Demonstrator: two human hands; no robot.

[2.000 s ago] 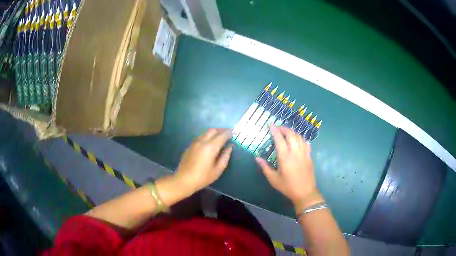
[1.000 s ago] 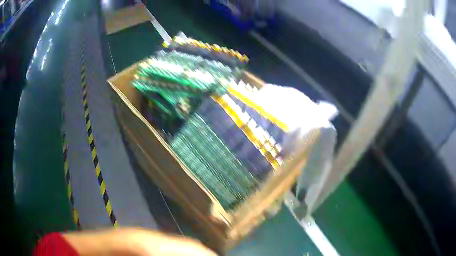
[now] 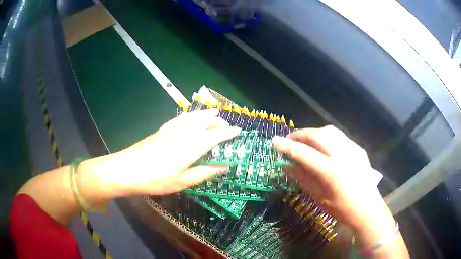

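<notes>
Green circuit board panels (image 3: 242,174) lie stacked over the open carton (image 3: 184,233), with dark wire leads (image 3: 255,121) and yellow-orange tips along their far edge. My left hand (image 3: 189,152) lies over the left side of the stack, fingers and thumb at its edge. My right hand (image 3: 333,169) is at the right side of the stack, fingertips near the leads. Whether either hand grips a panel is hard to tell. More boards (image 3: 258,243) with leads lie lower in the carton, below the stack. The carton's right side is mostly hidden by my right hand.
A brown cardboard piece (image 3: 88,24) lies on the green bench at the upper left. A blue bin (image 3: 220,17) stands at the top. A pale frame post (image 3: 429,172) rises at the right. Yellow-black tape (image 3: 49,131) marks the floor at the left.
My view has turned from the boards on the bench to the carton and moved closer. Both hands have come to the panels at the carton; only part of one arm showed a second ago.
</notes>
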